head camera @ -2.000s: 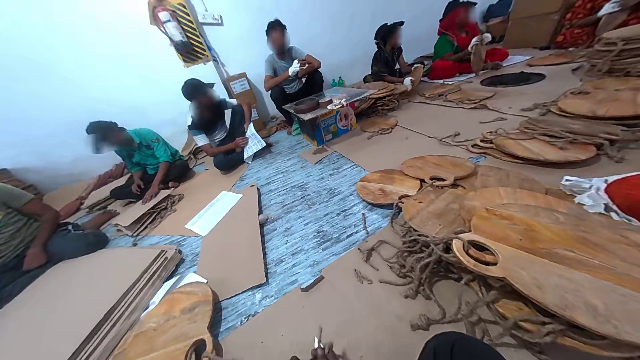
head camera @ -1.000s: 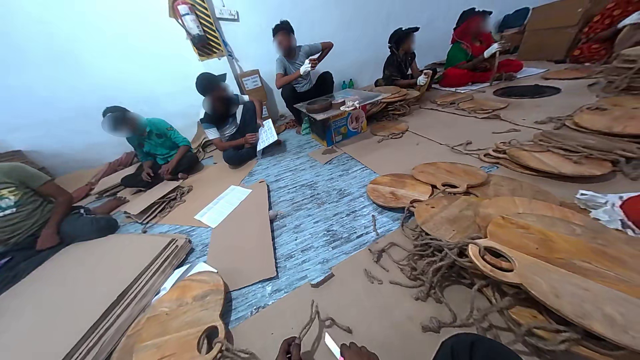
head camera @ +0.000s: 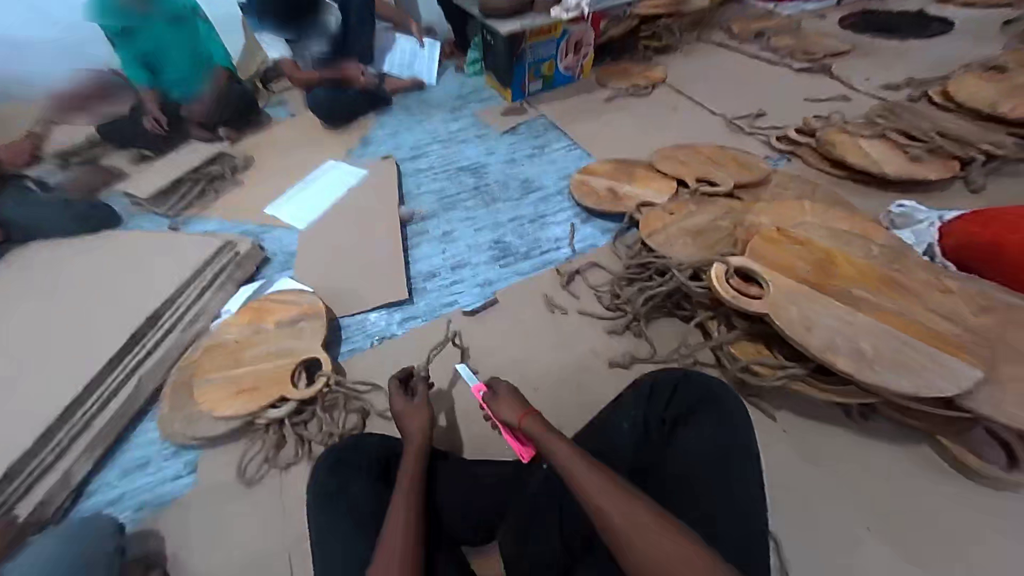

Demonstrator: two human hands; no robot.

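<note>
My left hand (head camera: 412,400) holds a short piece of knotted brown rope (head camera: 438,350) between thumb and fingers, its loose ends pointing up and away from me. In my right hand (head camera: 508,404) is a pink utility knife (head camera: 512,436) with its pale blade extended up and to the left, close beside the rope but apart from it. Both hands are above my lap. To the left, round wooden boards (head camera: 260,348) with handle holes lie stacked, a bundle of rope loops (head camera: 308,424) at their handles. A larger pile of wooden boards (head camera: 864,320) with tangled rope (head camera: 640,288) lies to the right.
Stacked cardboard sheets (head camera: 104,320) lie at the left. Ahead are a cardboard piece (head camera: 352,240), a white paper sheet (head camera: 316,194) and a printed carton (head camera: 536,64). Other people sit at the upper left. A red item with white cloth (head camera: 980,240) is at the right edge.
The view has tilted down. Both hands, low at the frame's edge a second ago, now show fully, with the rope in the left and the knife in the right.
</note>
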